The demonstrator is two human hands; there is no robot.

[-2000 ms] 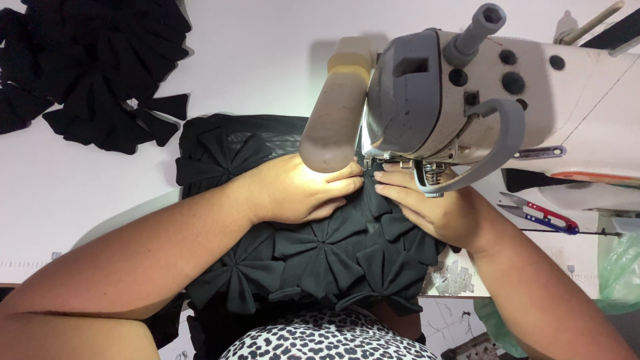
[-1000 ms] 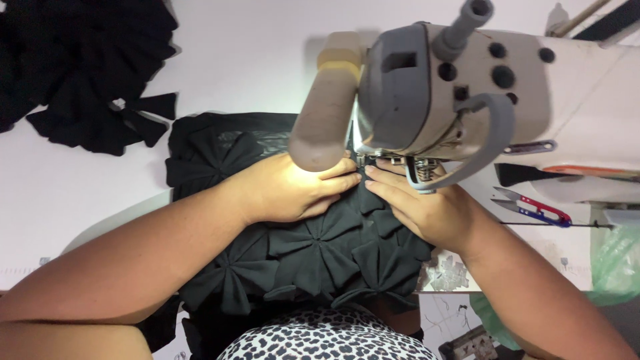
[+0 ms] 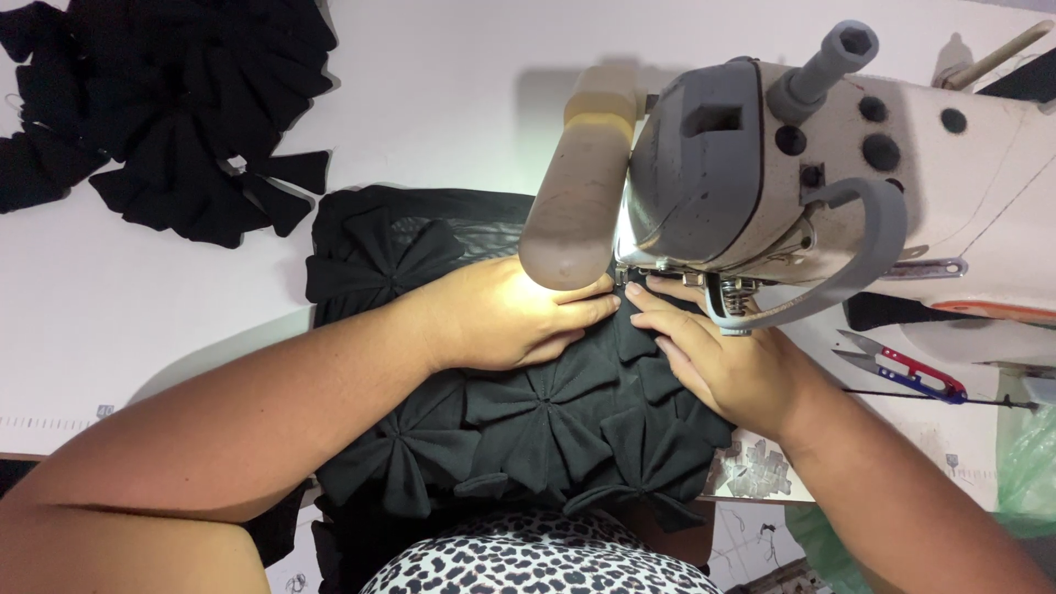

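Note:
Black fabric covered in stitched fabric flowers (image 3: 544, 400) lies under the presser foot (image 3: 622, 275) of a sewing machine (image 3: 742, 165). My left hand (image 3: 503, 318) rests flat on the cloth just left of the foot, partly behind the machine's lamp (image 3: 577, 198). On the right side of the foot, my right hand (image 3: 701, 351) presses the fabric with spread fingers, partly behind the grey curved guard (image 3: 883, 239). Neither hand is closed around anything. The needle itself cannot be made out.
A heap of black fabric flowers (image 3: 190, 115) lies at the upper left. Thread snips with red and blue handles (image 3: 920, 375) lie right of my right wrist, near a green plastic bag (image 3: 1031, 462). The white table's front edge (image 3: 25, 455) runs below my left forearm.
Both hands stay on the black fabric beside the presser foot. Between the last two frames the view shifts slightly; nothing is plainly taken up or let go.

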